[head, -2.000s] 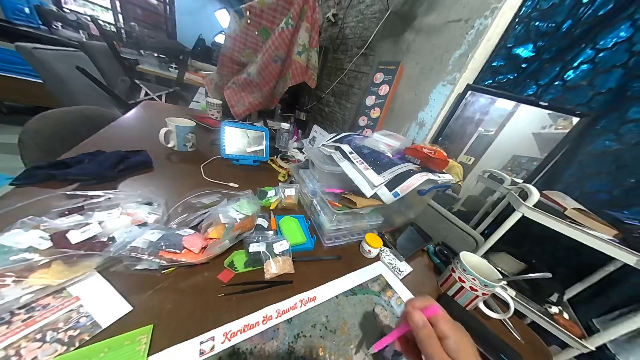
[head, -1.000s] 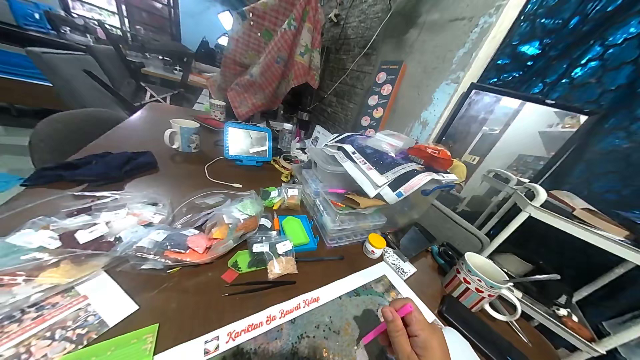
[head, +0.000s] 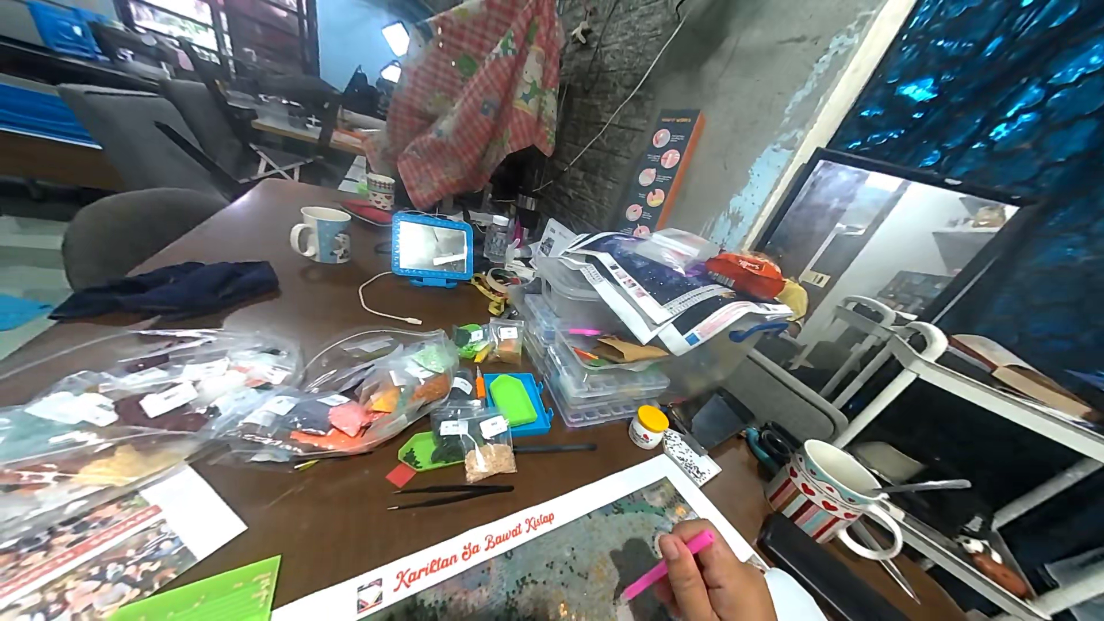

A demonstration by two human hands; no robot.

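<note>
My right hand [head: 716,573] holds a pink pen-like applicator [head: 668,565] between thumb and fingers, its tip low over a diamond painting canvas [head: 535,565] with a white border and red lettering. Black tweezers [head: 453,496] lie just beyond the canvas border. Behind them are a green tray [head: 423,450] with dark beads, a small bag of tan beads [head: 490,461] and a light green piece on a blue case [head: 515,399]. A yellow-lidded jar [head: 648,426] stands behind the canvas. My left hand is not visible.
Clear bags of bead packets [head: 259,388] cover the left side. Stacked plastic boxes [head: 595,379] stand behind the canvas. At right are a striped mug with a spoon [head: 828,492] and a black case [head: 832,573]. A green tray [head: 207,595] lies at the lower left.
The right hand, still holding the pink applicator, has shifted slightly over the canvas, and the applicator's tilt has varied. The surrounding items appear unmoved.
</note>
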